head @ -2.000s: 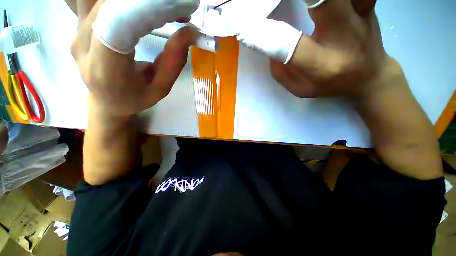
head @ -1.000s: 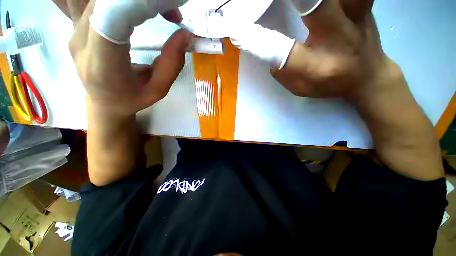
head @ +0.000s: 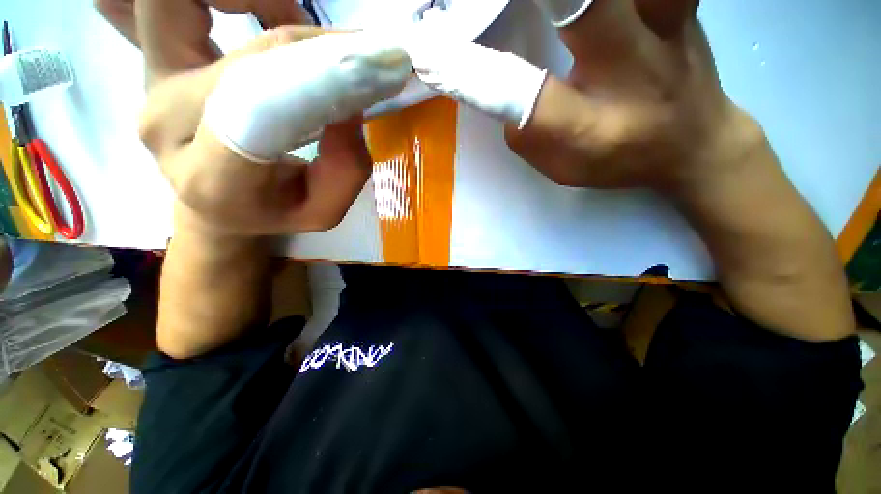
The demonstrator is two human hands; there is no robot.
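A white plastic housing shell (head: pixel 473 17) is at the top centre, cut off by the frame's upper edge. My right hand (head: pixel 628 106), with white finger cots on the thumb and a finger, holds the shell from the right. My left hand (head: pixel 261 125), with a long white finger cot, has its fingertip and thumb at the shell's near edge and grips there. The small white part seen there before is mostly hidden behind the left fingers. A bit of black lead shows at the shell's top.
Pliers with a red and a yellow handle (head: pixel 60 188) lie at the left edge, below a whitish ribbed bottle (head: pixel 41 72). Orange tape (head: pixel 417 193) runs over the white corrugated sheet (head: pixel 551 227). Clear plastic bags (head: pixel 63 299) and cartons (head: pixel 58 425) are at lower left.
My left index finger has come down and right over the small white part at the shell's near edge, covering it. My right hand has shifted slightly left.
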